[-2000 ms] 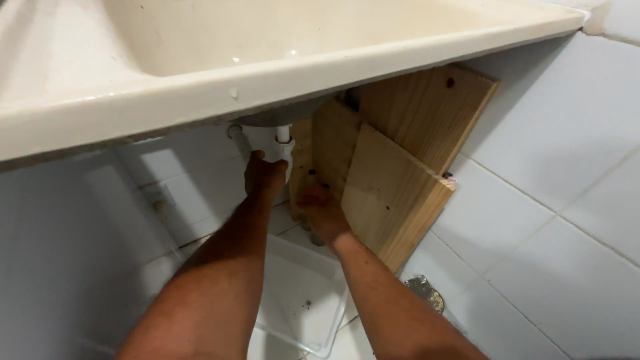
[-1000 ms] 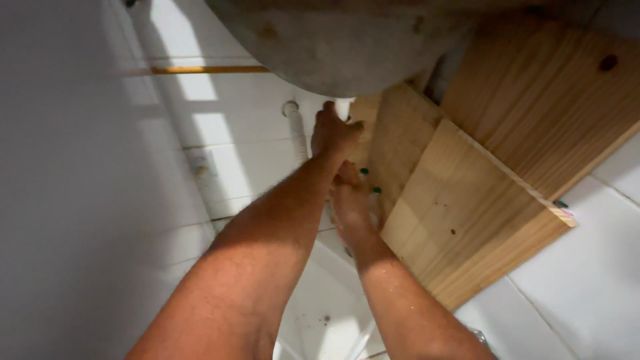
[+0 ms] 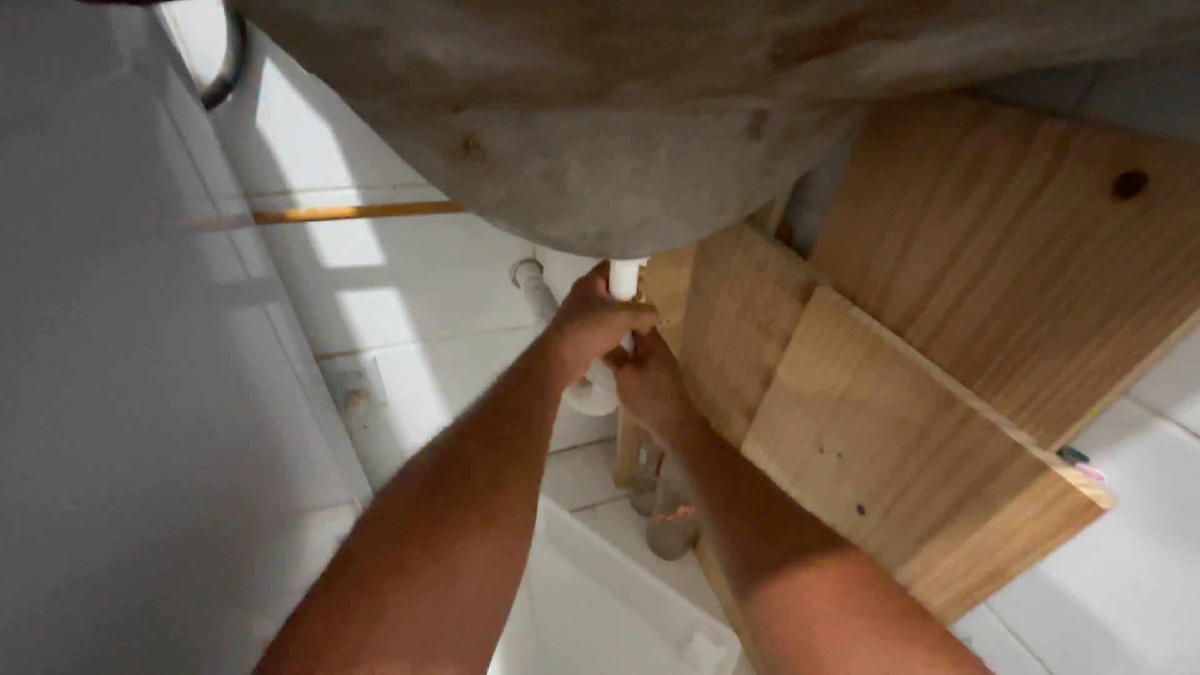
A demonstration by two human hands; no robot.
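Note:
Under the grey underside of a sink basin [image 3: 609, 169], a white plastic drain pipe [image 3: 624, 278] comes straight down. My left hand [image 3: 595, 323] is wrapped around this pipe just below the basin. Right below it, my right hand [image 3: 652, 380] grips the lower part of the pipe, its fingers close to those of the left. A white corrugated drain hose [image 3: 537, 292] runs from a hole in the tiled wall, passes behind my left hand and curves up in a bend [image 3: 592, 394] beside my right hand. The fingers partly hide the joint between pipe and hose.
Wooden boards [image 3: 872, 431] stand at the right, close to my right forearm. Glass bottles [image 3: 672, 525] are on the floor behind that forearm. A white plastic tray [image 3: 637, 572] lies below. An orange-yellow strip [image 3: 356, 213] crosses the wall, with a wall fitting [image 3: 356, 401] lower down.
The view has dropped from above the sink rim to beneath the basin. My right hand, lower and apart from the left two seconds ago, has moved up to the pipe just under it.

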